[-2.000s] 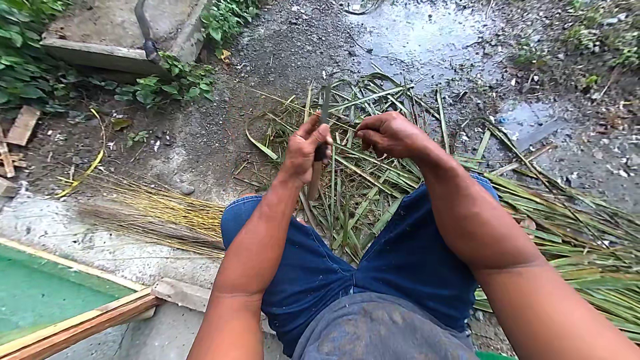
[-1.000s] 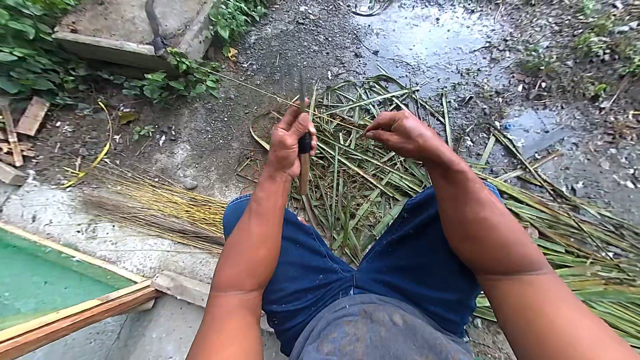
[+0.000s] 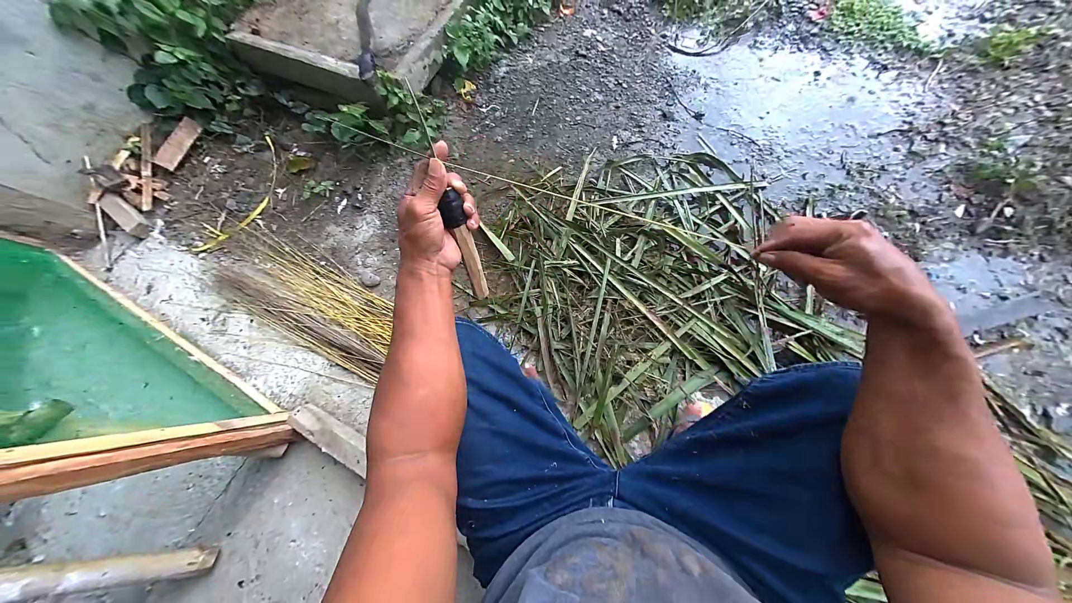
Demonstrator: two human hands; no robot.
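My left hand (image 3: 435,213) is closed around a knife, its wooden handle (image 3: 471,260) pointing down below a black wrapped collar (image 3: 453,208). The narrow blade, seen nearly edge-on, rises above the thumb. A long thin leaf midrib (image 3: 578,198) crosses at the left thumb and stretches right to my right hand (image 3: 846,264), whose thumb and forefinger pinch its end. Beneath and between the hands lies a heap of cut green leaf strips (image 3: 636,285). A bundle of yellow and brown midribs (image 3: 327,310) rests left of my left forearm.
A green panel with a wooden frame (image 3: 151,444) lies at the left, near wood scraps (image 3: 138,180). A concrete slab (image 3: 335,63) is at the upper left. Wet ground with a puddle (image 3: 804,92) spreads beyond the heap. More long leaves (image 3: 1034,469) lie at the right.
My hands have moved farther apart, the right one outward to the right and the left one to the left. A longer stretch of midrib now spans between them. The view has shifted somewhat.
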